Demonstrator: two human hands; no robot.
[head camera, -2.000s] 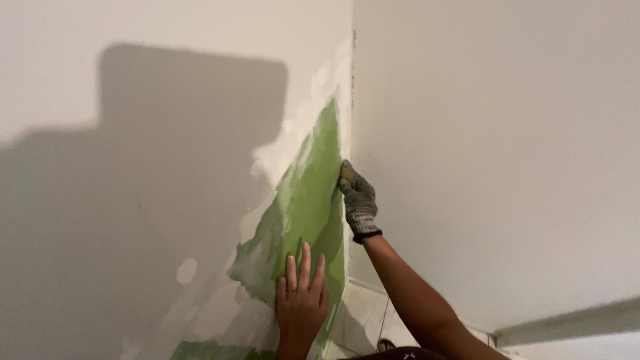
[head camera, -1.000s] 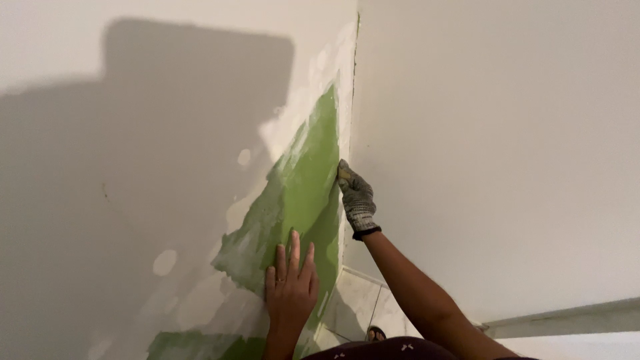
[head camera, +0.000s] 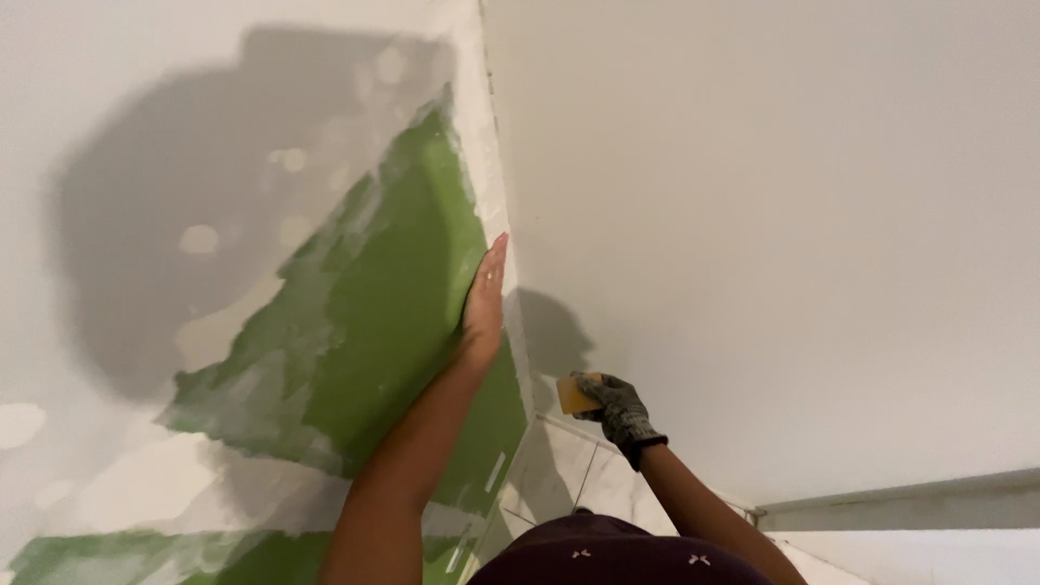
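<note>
My left hand (head camera: 487, 296), bare and with a ring, lies edge-on against the left wall near the corner, fingers together and pointing up, at the border of the green painted patch (head camera: 390, 301) and a white filler strip (head camera: 479, 154). Nothing shows in it, though its palm is turned partly away. In a grey knit work glove, my right hand (head camera: 621, 414) grips a small yellow-orange block (head camera: 578, 393), whose exact kind I cannot tell. That hand is lower and to the right, before the right wall, and the block appears apart from the green surface.
The plain right wall (head camera: 764, 227) meets the patched left wall in a vertical corner. White filler spots (head camera: 199, 239) dot the left wall, and another green area (head camera: 276, 559) shows lower down. Tiled floor (head camera: 613, 479) lies below, with a pale ledge (head camera: 918, 548) at lower right.
My left hand has moved from the green patch up and right to the corner edge. My gloved right hand has come away from the corner and lower, the block now plainly visible.
</note>
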